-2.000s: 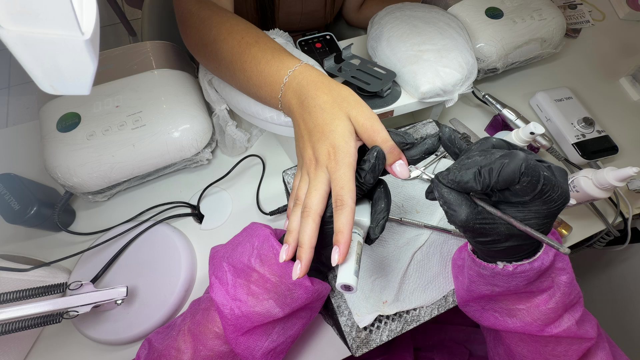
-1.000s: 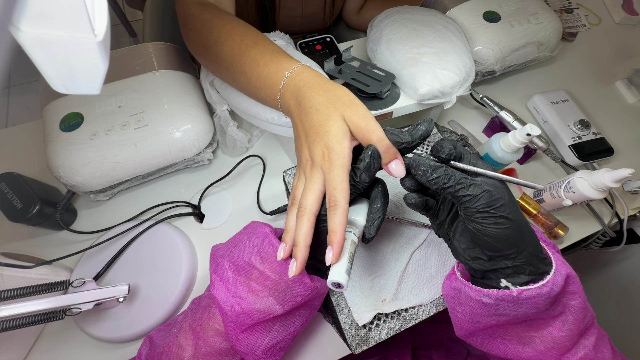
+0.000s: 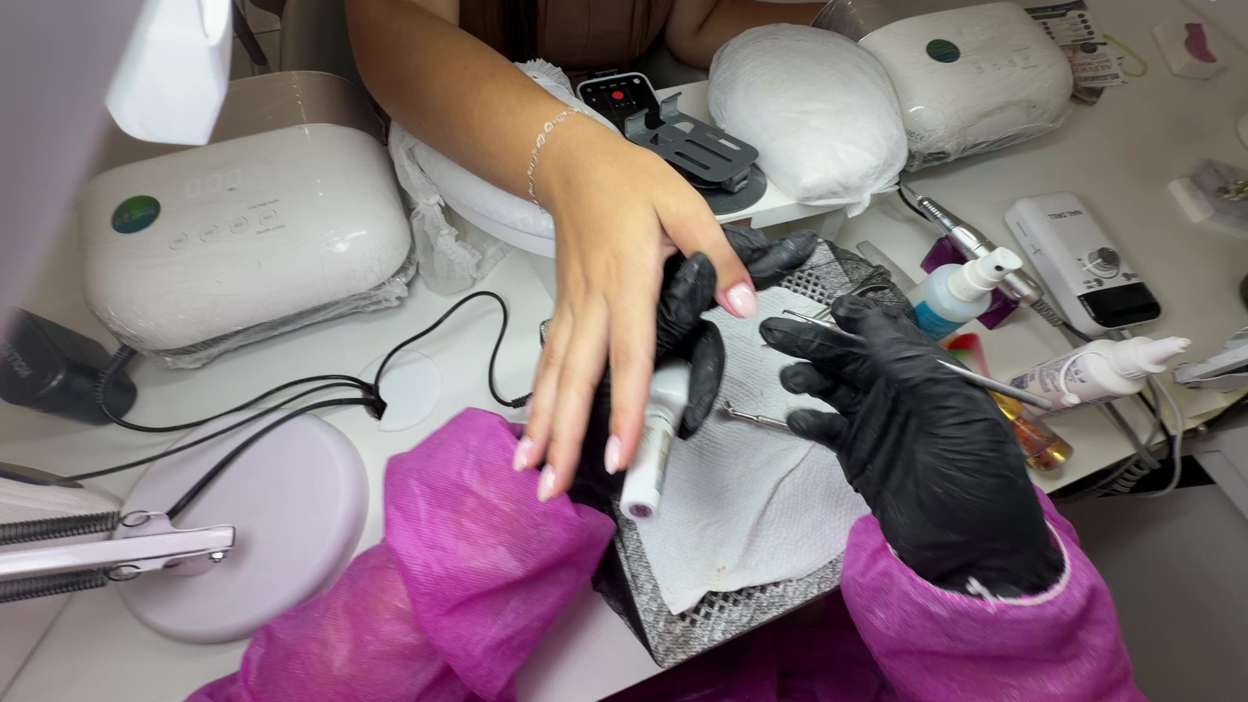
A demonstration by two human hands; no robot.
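Another person's hand (image 3: 624, 244), with pale pink nails and a chain bracelet, lies palm down over my black-gloved left hand (image 3: 687, 331). That left hand supports it from below and holds a white bottle (image 3: 655, 444), whose end points toward me. To the right, my black-gloved right hand (image 3: 907, 429) holds a thin metal manicure tool (image 3: 994, 383) between thumb and fingers, apart from the other person's thumb. A second metal tool (image 3: 756, 419) shows beside its lower fingers; whether they hold it is unclear. Beneath lies a white paper towel (image 3: 741, 526) on a grey patterned mat (image 3: 702, 629).
Wrapped nail lamps (image 3: 244, 234) (image 3: 975, 78) stand left and back right. A wrapped white cushion (image 3: 809, 107) sits beside a black phone stand (image 3: 702, 146). At right are a pump bottle (image 3: 951, 292), a nozzle bottle (image 3: 1092, 375) and a nail drill unit (image 3: 1082, 263). Cables cross the left.
Two seconds ago my right hand was near the other person's thumb with metal tools; it has moved away, and its grip on them has shifted. My left hand still supports the other person's hand.
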